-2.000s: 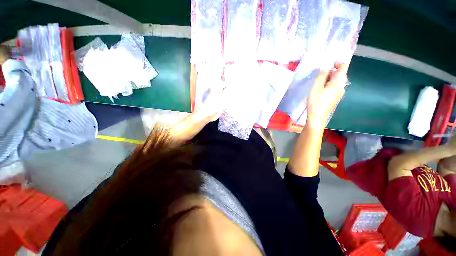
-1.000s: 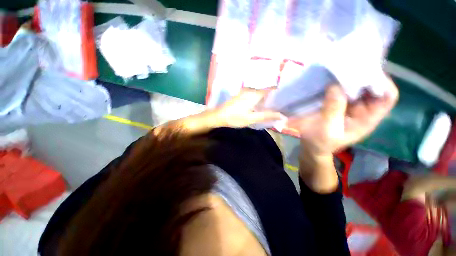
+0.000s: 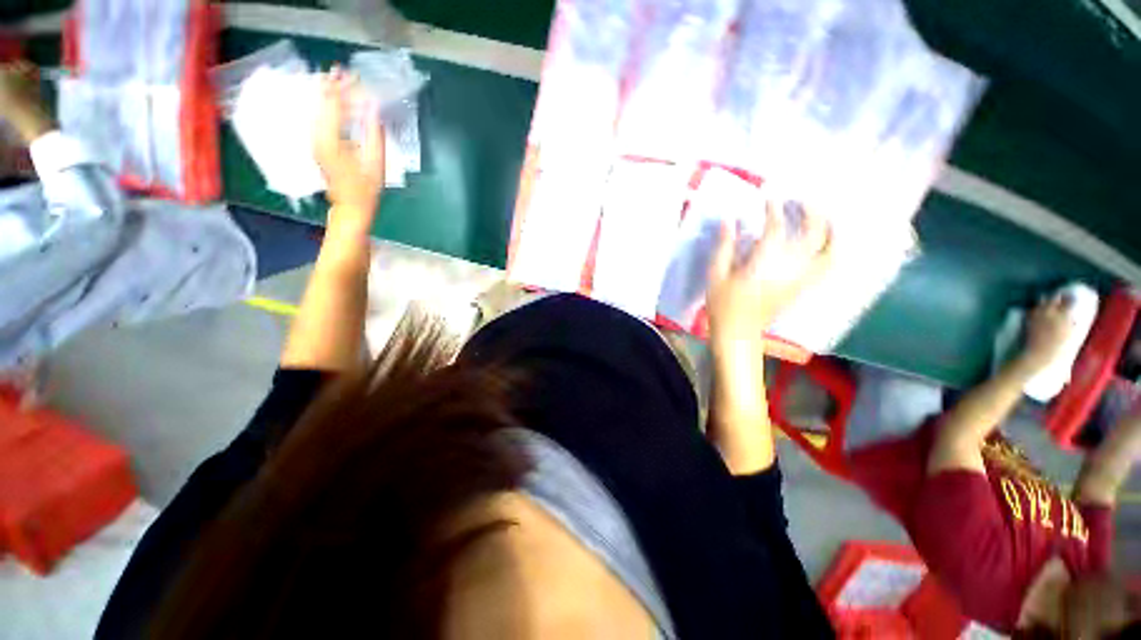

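A red tray [image 3: 522,206] with bagged products [image 3: 638,231] in rows lies on the green bench in front of me, much of it washed out by glare. My right hand [image 3: 766,278] rests over the tray's near right part with fingers spread, on or just above a greyish bagged product [image 3: 688,269]. My left hand [image 3: 350,156] reaches onto the pile of empty bubble bags [image 3: 278,131] left of the tray. Its fingertips blur into the white bags, and whether they grip one I cannot tell.
Another filled red tray [image 3: 198,106] stands far left beside a person in light blue [image 3: 119,269]. At right, a person in dark red [image 3: 982,525] reaches to a white bundle [image 3: 1064,344] beside a red tray. Red trays [image 3: 63,481] stand on the floor; a red stool [image 3: 813,406] stands below the bench.
My left hand has moved from the tray to the bag pile on the left. My right hand has moved slightly left and spread over the tray. The person at right now touches the white bundle.
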